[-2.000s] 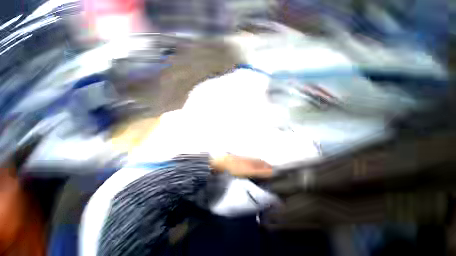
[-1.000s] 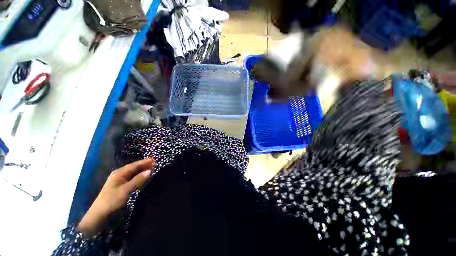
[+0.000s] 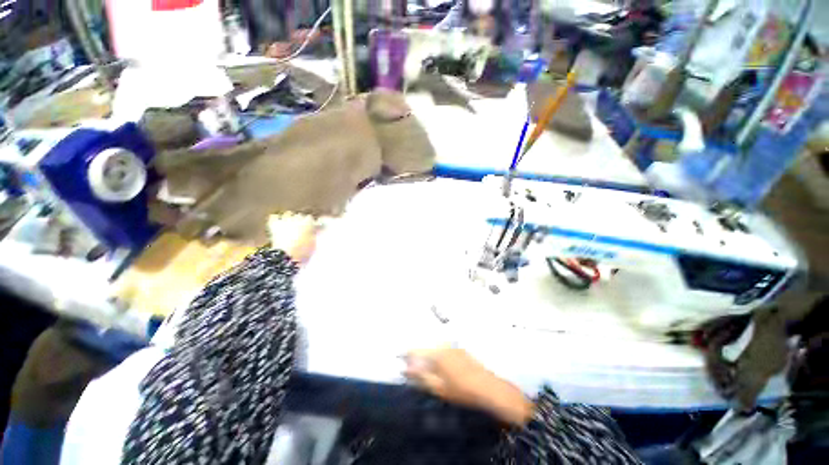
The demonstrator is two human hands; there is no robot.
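Note:
Brown fabric pieces lie heaped on the left of the sewing table. My left hand is at their near edge, washed out by glare; its fingers are unclear. My right hand is low over the table's front edge, fingers bent; whether it holds anything is unclear. The white area between my hands is overexposed, so cloth and tabletop cannot be told apart. The white sewing machine with a blue stripe stands at right, its needle area beyond my right hand.
Red-and-black snips lie under the machine arm. A tan patch is on the table at left. A purple-blue machine part with a round white wheel stands far left. Brown and grey pieces hang at the right end. More tables and machines are behind.
The view has swung from the floor baskets back to the table. My right arm, earlier stretched over the baskets beside a blurred brown-and-white thing, is now at the table's front edge. My left hand is at the brown pieces.

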